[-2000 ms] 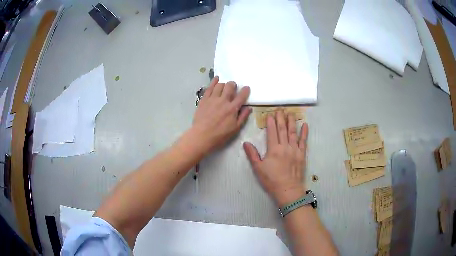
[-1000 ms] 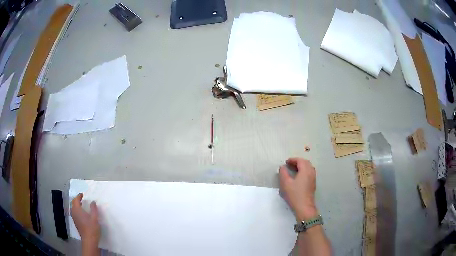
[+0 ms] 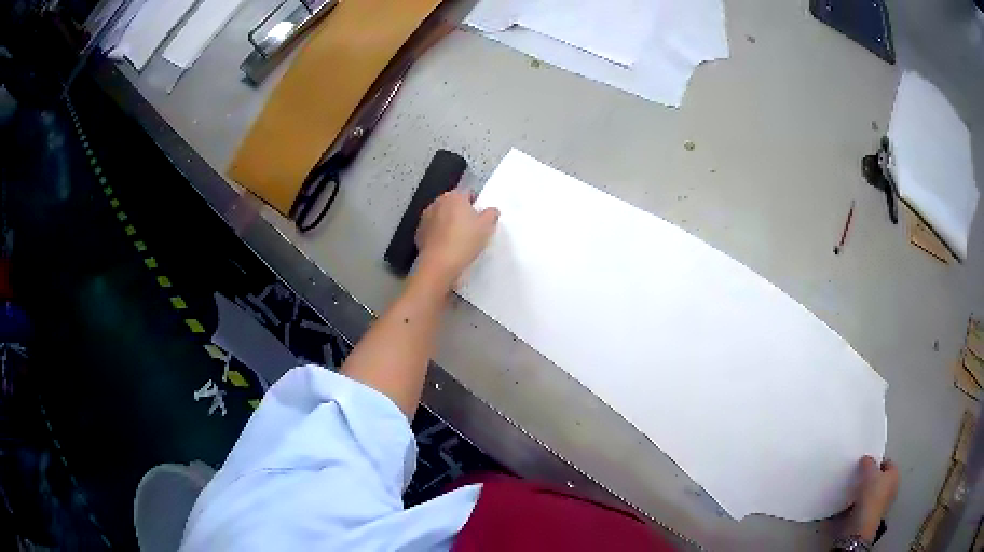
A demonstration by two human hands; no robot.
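A large white fabric panel [image 3: 669, 323] lies flat along the table's near edge, narrow straight end at the left, shaped end at the right. My left hand [image 3: 455, 232] grips its left end, fingers at the edge. My right hand [image 3: 872, 496] holds its right end, thumb on top, partly cut off by the picture's rim. A short dark bar weight [image 3: 426, 210] lies just beyond my left hand. Black shears [image 3: 343, 156] lie beside a tan card pattern [image 3: 329, 97] at the upper left.
Other white pieces [image 3: 620, 38] lie at the top. A folded white stack [image 3: 933, 162], metal snips [image 3: 887, 178], a red stick [image 3: 845, 228] and tan tickets [image 3: 971, 356] are at the right. A silver block with a wire handle [image 3: 283, 38] is upper left. A whitish bucket [image 3: 167, 501] stands on the floor.
The view has swung left. My hands have gone from the tickets and stack to the two ends of the large white panel, which now lies angled in view.
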